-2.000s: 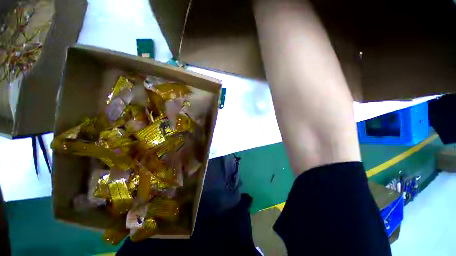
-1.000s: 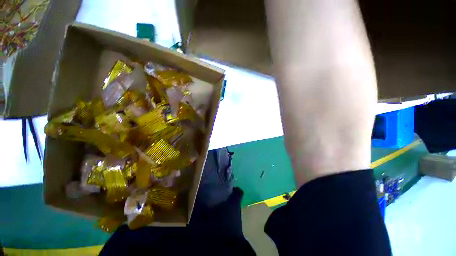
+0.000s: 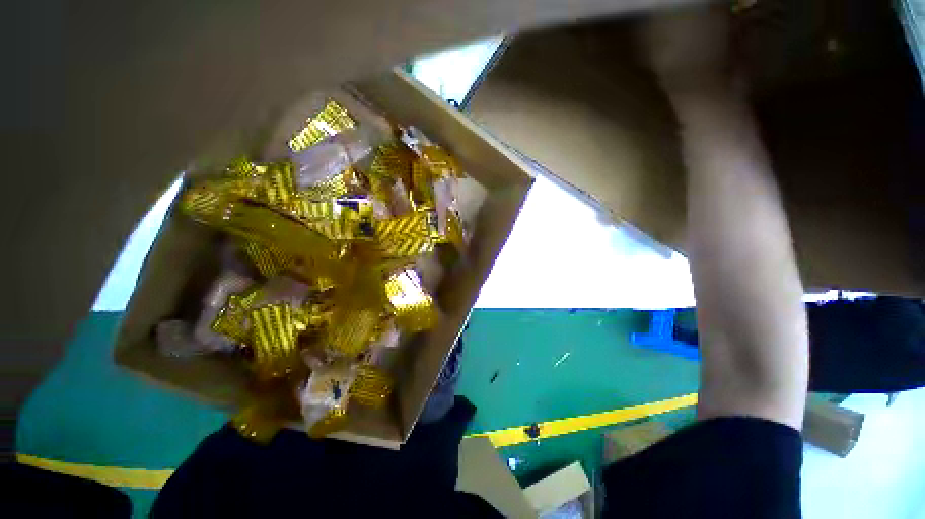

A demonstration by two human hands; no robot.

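Observation:
The small open carton (image 3: pixel 477 294) is tilted in front of me, full of crinkled amber film pieces (image 3: pixel 335 243), a few hanging over its near edge. My right forearm reaches into the dark opening of the large carton (image 3: pixel 588 132) at the upper right. My right hand (image 3: pixel 700 51) is dim and blurred inside it, so its fingers and any hold cannot be made out. My left hand is not in view.
A blurred brown surface (image 3: pixel 122 112) covers the upper left, close to the camera. White bench top (image 3: pixel 568 253) shows between the cartons. Below are green floor with a yellow line (image 3: pixel 609 414), a blue stool (image 3: pixel 664 332) and smaller cartons (image 3: pixel 560 489).
The small carton sits further right and more turned in view. The brown surface now covers the upper left. My right forearm appears further right, with the hand dimly visible inside the large carton.

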